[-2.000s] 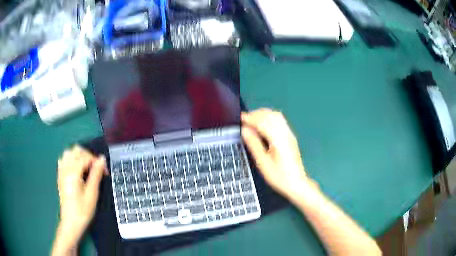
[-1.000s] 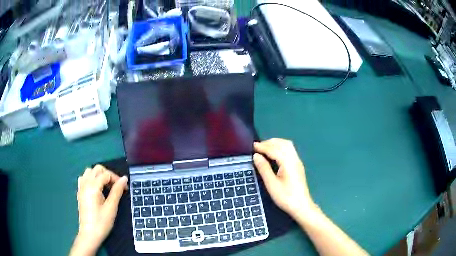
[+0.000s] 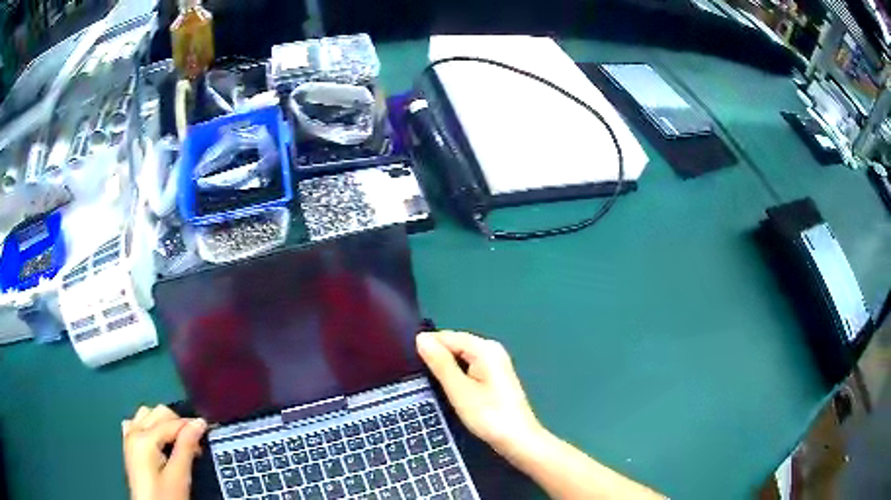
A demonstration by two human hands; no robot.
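Note:
An open laptop (image 3: 337,454) with a black screen and dark keys lies on a black foam mat (image 3: 503,479); its front edge is cut off by the bottom of the picture. A red reflection shows in the screen. My left hand (image 3: 164,451) is at the laptop's left side near the hinge, thumb and fingers close together at the edge. My right hand (image 3: 479,391) is at the right side near the hinge, its fingertips at the edge. Whether either hand grips the laptop is hard to tell.
Behind the laptop are a blue parts bin (image 3: 237,166), a screw tray (image 3: 337,203) and an amber bottle (image 3: 192,41). A black electric screwdriver (image 3: 447,161) rests beside a white foam block (image 3: 532,117), its cable looping over it. A label sheet (image 3: 103,303) hangs at left. Other laptops (image 3: 835,278) lie right.
The view has tilted up and shifted, so the laptop and hands sit lower and more to the left, and more of the bench behind shows. Both hands remain at the laptop's sides.

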